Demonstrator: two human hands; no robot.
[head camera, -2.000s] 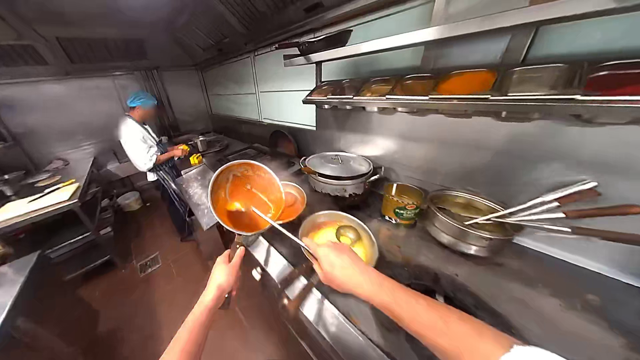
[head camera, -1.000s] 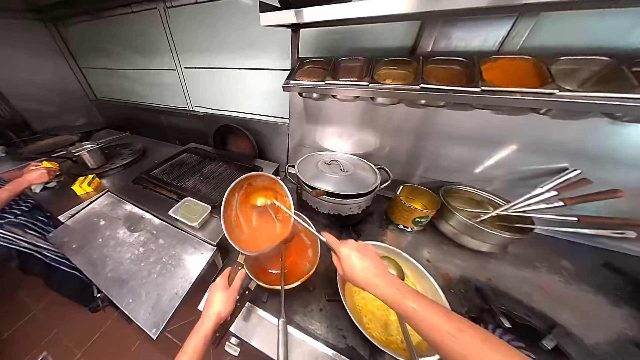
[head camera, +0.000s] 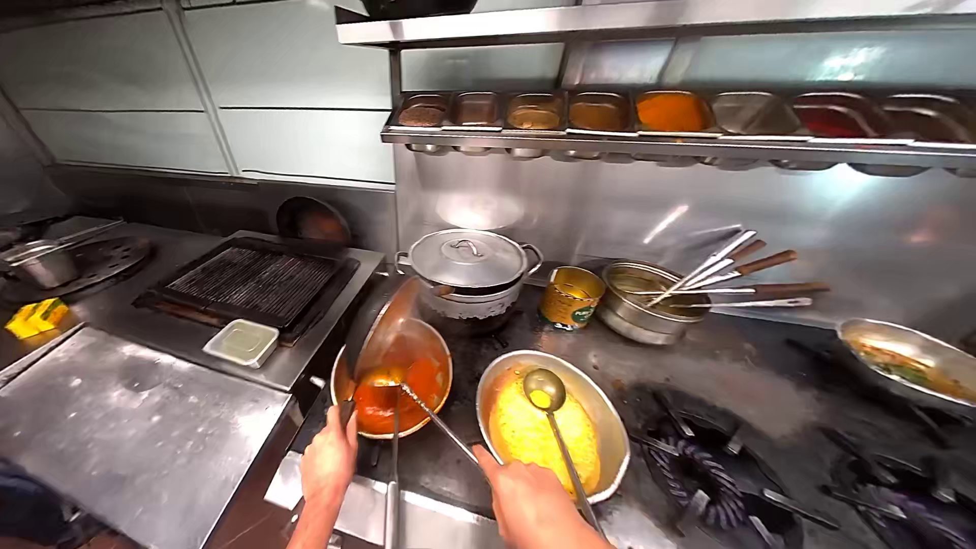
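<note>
My left hand (head camera: 329, 457) grips the handle of a frying pan (head camera: 381, 324), which is tipped steeply over a bowl of orange-red sauce (head camera: 431, 366). In my right hand (head camera: 526, 496) is the handle of a metal ladle (head camera: 442, 427), its head at the sauce between pan and bowl. A second long metal handle (head camera: 393, 473) stands in the sauce bowl. Right of it, a pan of yellow sauce (head camera: 545, 435) holds another ladle (head camera: 545, 390), whose handle passes beside my right hand; whether I touch it cannot be told.
Behind stand a lidded pot (head camera: 467, 263), a yellow tin (head camera: 572, 297) and a pot with several long-handled utensils (head camera: 648, 301). Gas burners (head camera: 709, 473) and a pan of food (head camera: 907, 362) are at right. A grill (head camera: 255, 278) and a plastic tub (head camera: 242, 343) are left. A spice shelf (head camera: 648, 145) hangs above.
The pan in my left hand has gone from showing its sauce-coated inside to a near edge-on tilt, lower over the sauce bowl. The ladle in my right hand has moved down with it. The view has swung right.
</note>
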